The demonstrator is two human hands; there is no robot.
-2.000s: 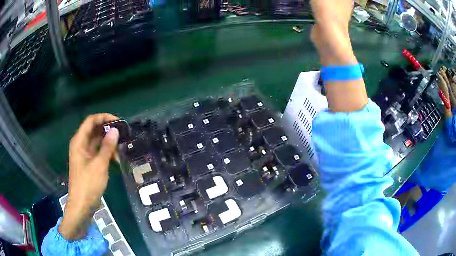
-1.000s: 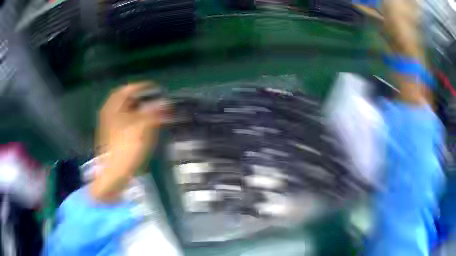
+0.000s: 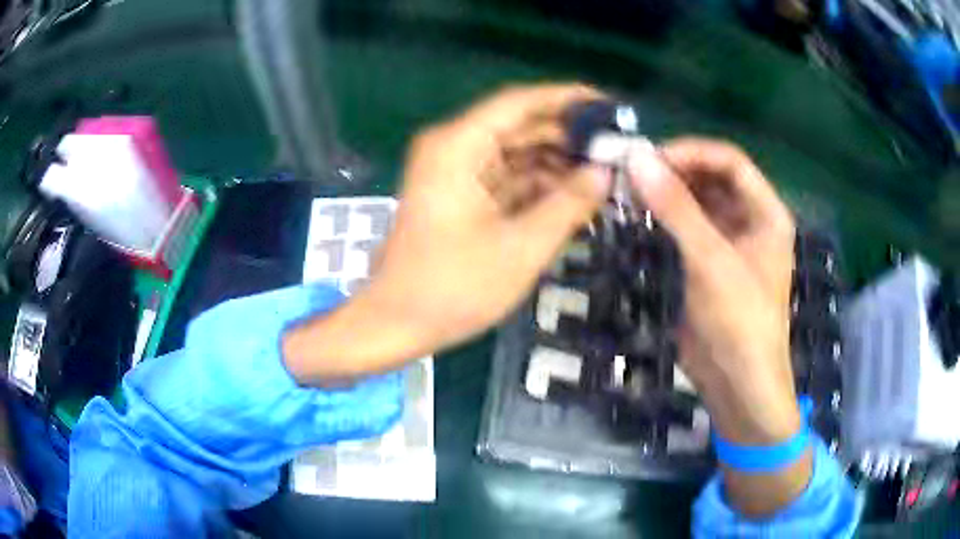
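My left hand (image 3: 474,232) holds a small black display module (image 3: 592,124) between thumb and fingers, raised above the blister tray. My right hand (image 3: 726,253) has its thumb and finger at the module's right edge, touching or nearly touching it; blur hides whether it grips anything. The blister tray (image 3: 516,421) lies below, partly hidden by both hands, with black modules. Some modules in it bear pale L-shaped adhesive pads (image 3: 554,372). The sticker sheet (image 3: 363,474) lies left of the tray, partly under my left forearm, with rows of grey notched shapes.
A green-rimmed tray (image 3: 206,216) with black items is at the left, a pink and white block (image 3: 121,184) standing on it. A flat black slab (image 3: 247,237) lies beside the sticker sheet. A white vented box (image 3: 895,363) stands right of the blister tray. A metal upright (image 3: 284,84) rises behind.
The view has swung left. My right hand has come in from the upper right to meet my left hand, which still holds the module. More of the sticker sheet and green-rimmed tray shows.
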